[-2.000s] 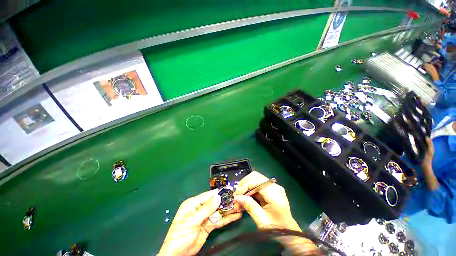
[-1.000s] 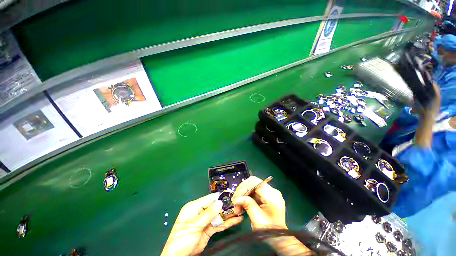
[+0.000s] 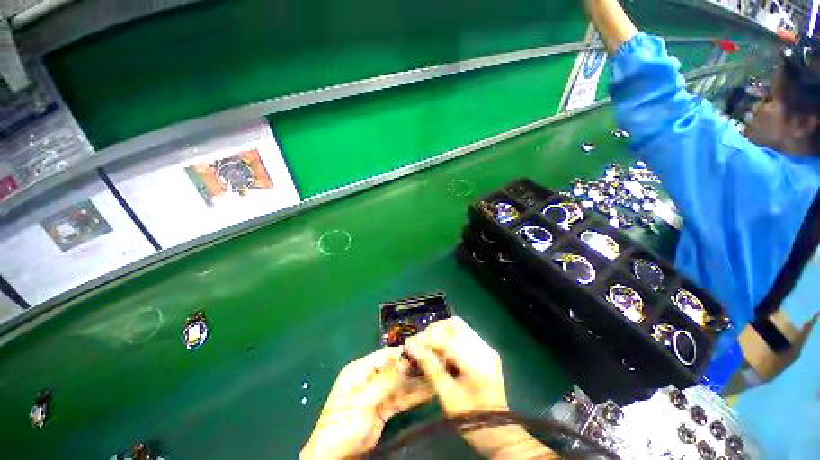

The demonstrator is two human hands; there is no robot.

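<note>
A round unit (image 3: 412, 358) is held between the fingertips of both hands, mostly hidden by the fingers. My left hand (image 3: 364, 395) grips it from the left. My right hand (image 3: 463, 359) is closed over it from the right; the thin tool's shaft no longer shows clearly, only a dark spot between the fingers. The open black small parts box (image 3: 414, 304) sits on the green belt just beyond my hands, with an orange-brown piece and tiny pale specks inside.
Stacked black compartment trays (image 3: 575, 310) with ring-shaped parts stand at right. A clear tray (image 3: 643, 422) with round dark parts is at lower right. Units (image 3: 195, 331) lie on the belt at left. A coworker's blue sleeve (image 3: 665, 117) reaches over the belt at right.
My right fingers have closed over the unit, and the tool shaft above them has gone from clear view. The coworker has leaned in and raised an arm; the black tray piece they held is out of view.
</note>
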